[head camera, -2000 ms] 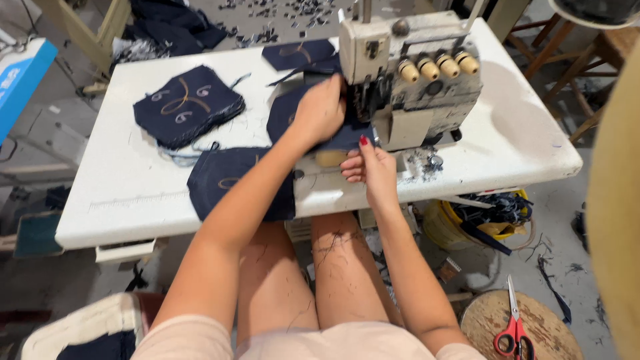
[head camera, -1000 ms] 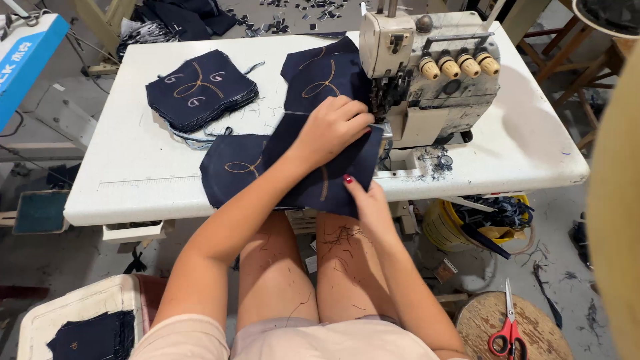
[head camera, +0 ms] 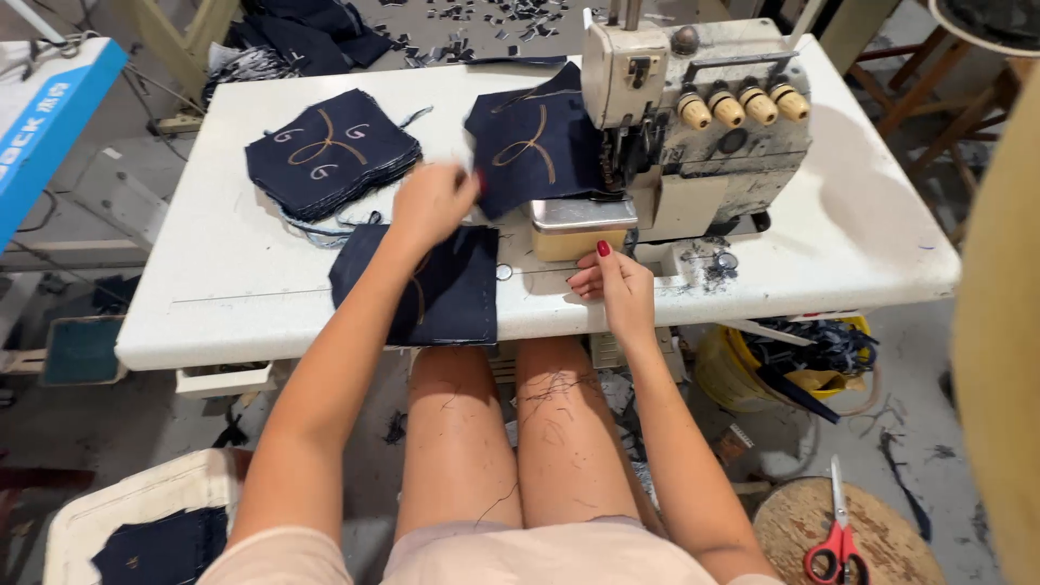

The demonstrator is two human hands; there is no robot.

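Observation:
My left hand (head camera: 436,203), slightly blurred, is over the table between the cloth pieces, its fingertips near the edge of a dark blue embroidered piece (head camera: 532,146); whether it touches cloth is unclear. That piece lies at the needle area of an overlock sewing machine (head camera: 715,122). My right hand (head camera: 617,284) holds nothing, fingers loosely curled, in front of the machine's metal-topped plate (head camera: 583,215). Beneath my left forearm lies another dark blue piece (head camera: 455,284) at the table's front edge. A stack of embroidered pieces (head camera: 329,154) sits at the left.
The white table (head camera: 227,305) carries lint at the machine's right. A yellow bucket of scraps (head camera: 723,370) stands below. Red-handled scissors (head camera: 837,536) lie on a round wooden stool (head camera: 788,520). A white bin (head camera: 73,520) with cloth stands lower left.
One second ago both hands were on a dark piece at the table's front. Now my left hand is farther left and back, and my right hand is off the cloth beside the machine.

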